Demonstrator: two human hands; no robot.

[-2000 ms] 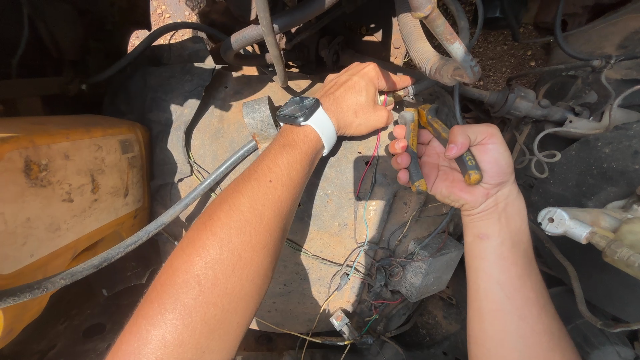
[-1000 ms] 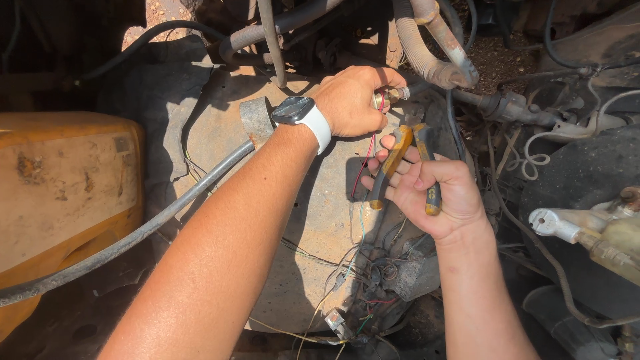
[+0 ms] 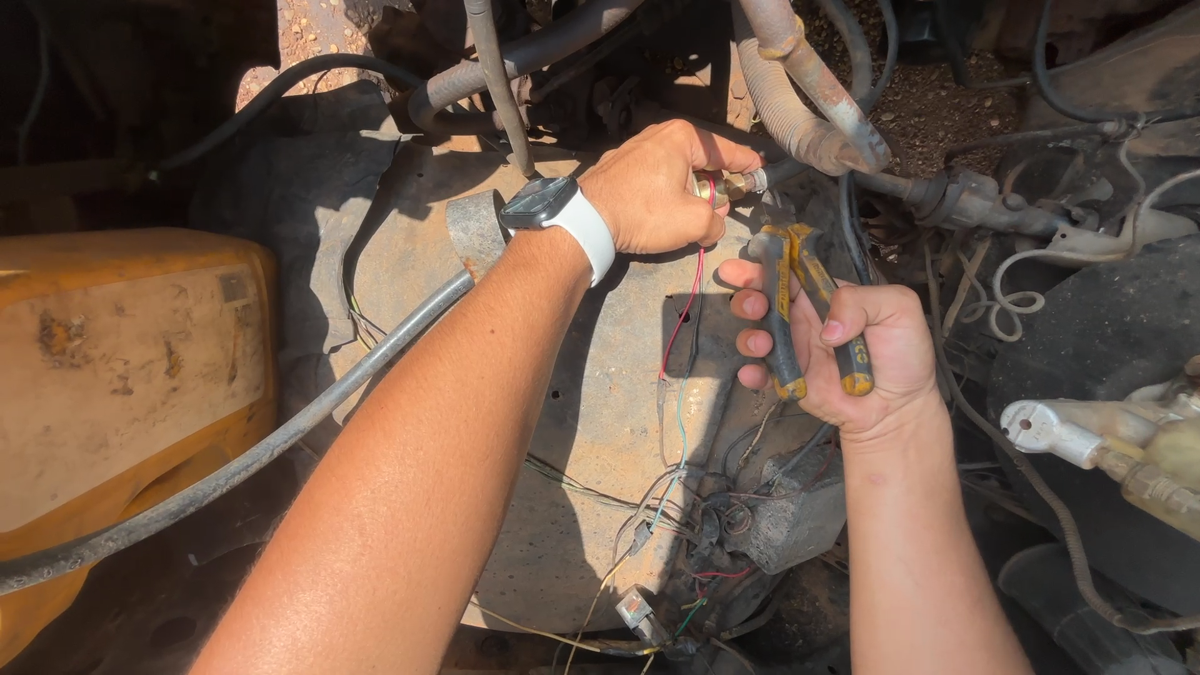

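My left hand [image 3: 656, 187], with a watch on a white strap at its wrist, grips a brass fitting [image 3: 727, 186] between thumb and fingers. Red and dark wires [image 3: 689, 319] hang down from the fitting. Below and to the right, my right hand [image 3: 844, 337] holds pliers with black and yellow handles [image 3: 786, 314]. The handles are spread somewhat and lie between fingers and thumb. The pliers' head points up toward the fitting; their jaws are hard to make out against the dark background.
A yellow tank-like part [image 3: 131, 375] stands at the left, with a black hose [image 3: 375, 361] running beside it. A corrugated hose [image 3: 797, 117] and metal pipe hang at the top. Tangled wires [image 3: 694, 506] lie near a grey box [image 3: 797, 516]. A metal rod end [image 3: 1041, 427] juts in at right.
The pliers have turned in my right hand, their head shifting from tilted right to pointing more upward. My left hand stays at the fitting, which shows more plainly.
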